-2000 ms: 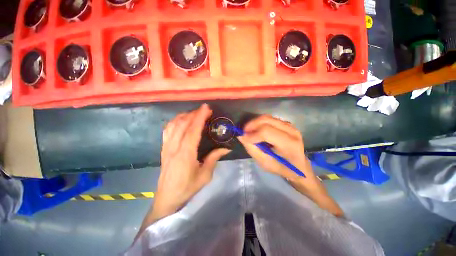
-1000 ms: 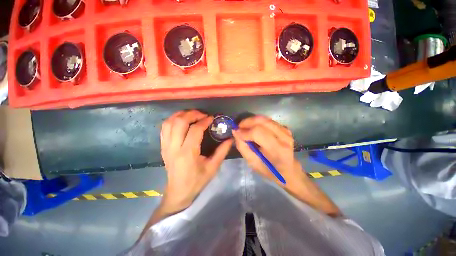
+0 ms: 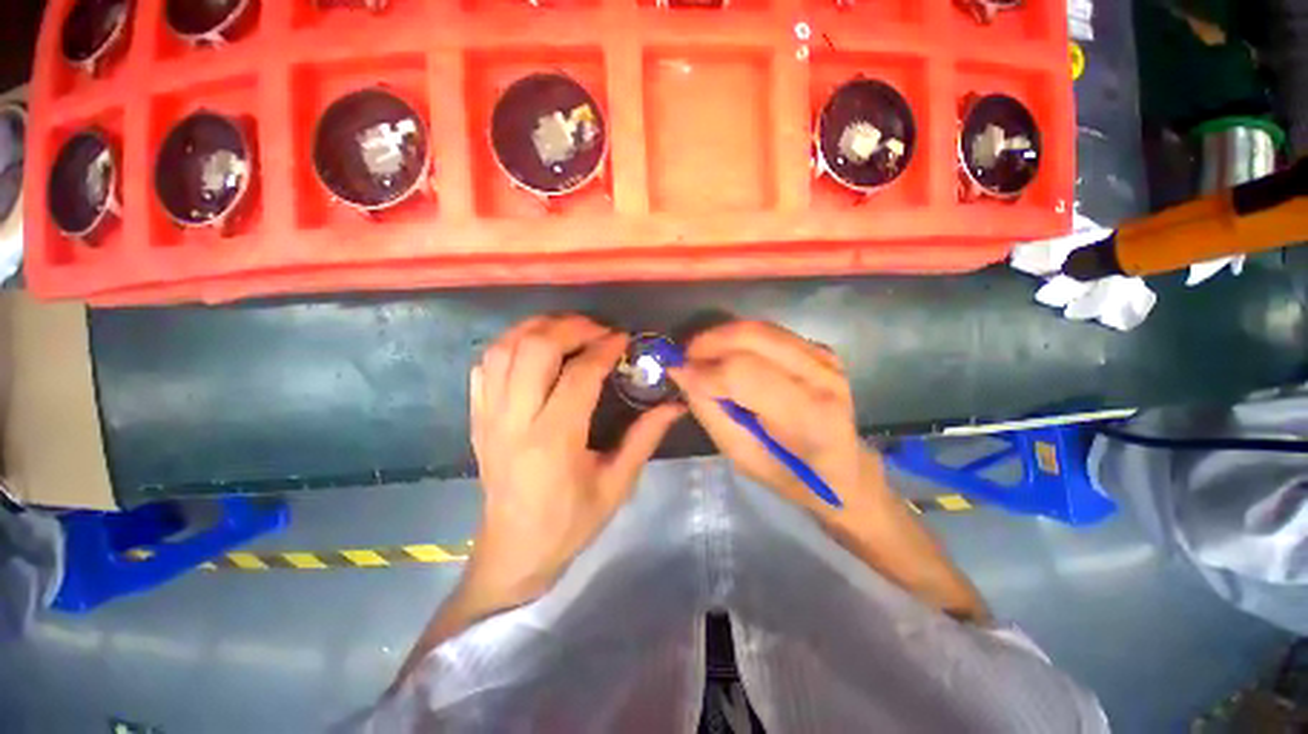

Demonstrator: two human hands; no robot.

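A dark round electronic assembly (image 3: 647, 376) with silver-white parts in its centre is at the near edge of the dark green mat (image 3: 287, 387). My left hand (image 3: 550, 409) holds it from the left, with fingertips at its upper left and thumb at its lower side. My right hand (image 3: 779, 406) holds a slim blue tool (image 3: 782, 456) like a pen. The tool's tip is over the upper right of the assembly; the exact contact point is too small to tell.
A red-orange foam tray (image 3: 574, 258) behind my hands holds several round units; one near-row pocket is empty. An orange tool (image 3: 1191, 237) and white crumpled wipes (image 3: 1102, 298) are at right. Blue stools (image 3: 1004, 466) stand below. Grey sleeves of people show at both sides.
My left fingers have closed in from being spread beside the assembly to touching its rim. The blue tool has shifted slightly and its tip stays at the assembly.
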